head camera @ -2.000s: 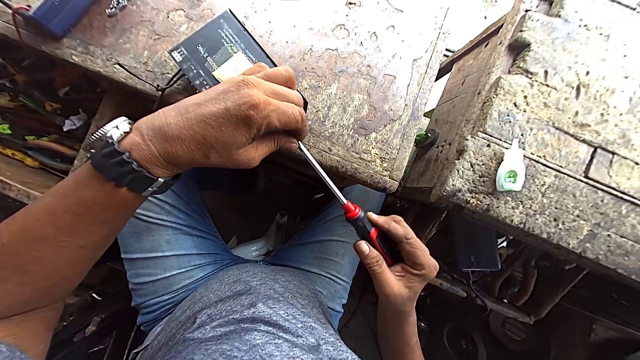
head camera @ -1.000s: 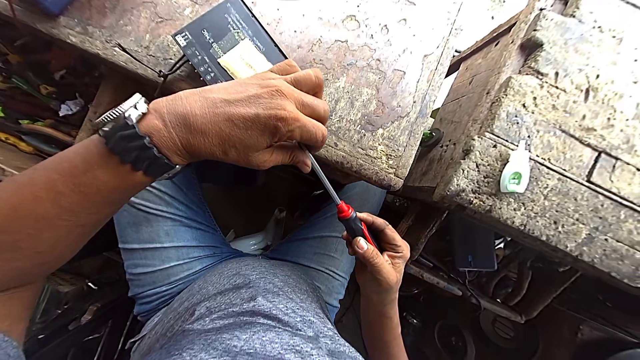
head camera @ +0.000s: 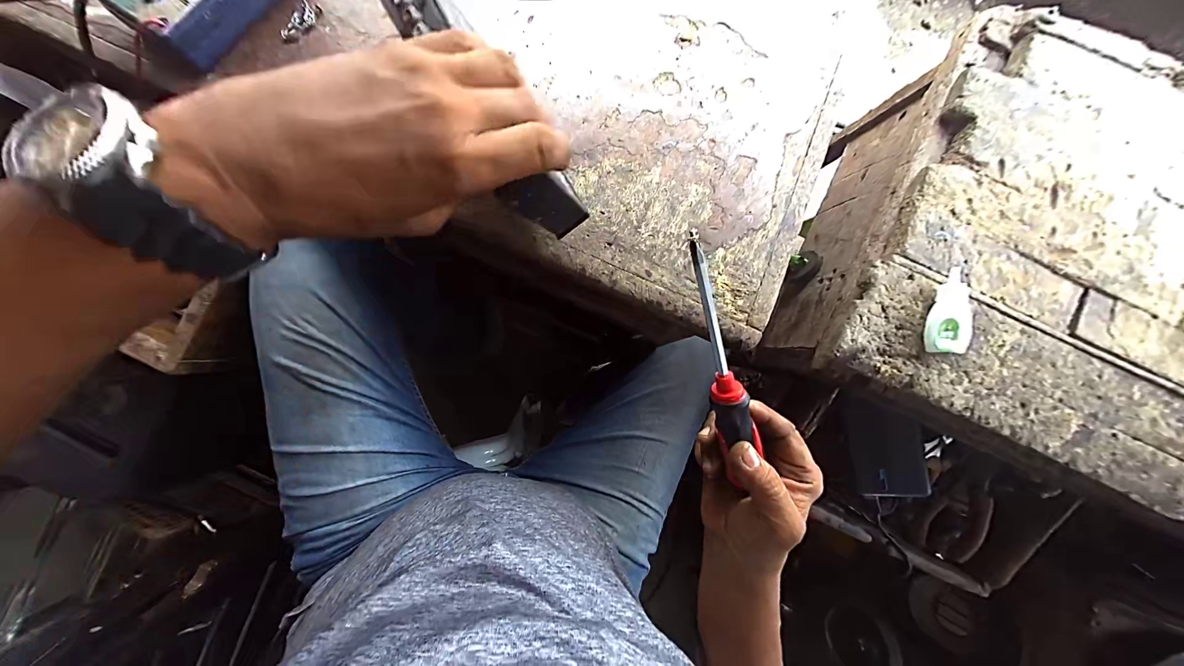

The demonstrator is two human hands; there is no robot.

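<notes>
My right hand (head camera: 758, 486) grips the red and black handle of a screwdriver (head camera: 710, 314), its metal shaft pointing up with the tip over the worn bench edge. At the tip is a small metal piece, perhaps a screw. My left hand (head camera: 370, 139), with a watch on the wrist, is over a black box-like device (head camera: 548, 205). Its fingers cover most of the device, so whether they grip it cannot be told. One corner of the device shows below the fingers, at the front edge of the wooden bench (head camera: 647, 176).
A small white glue bottle (head camera: 949, 319) lies on the rough bench section at right. A blue object (head camera: 217, 30) and small metal parts (head camera: 302, 20) are at upper left. A dark device (head camera: 883, 449) and clutter are under the bench at right. A gap separates the bench sections.
The screwdriver tip has come away from my left hand and now stands apart from it, pointing up. My left hand has moved left and up, away from the tip.
</notes>
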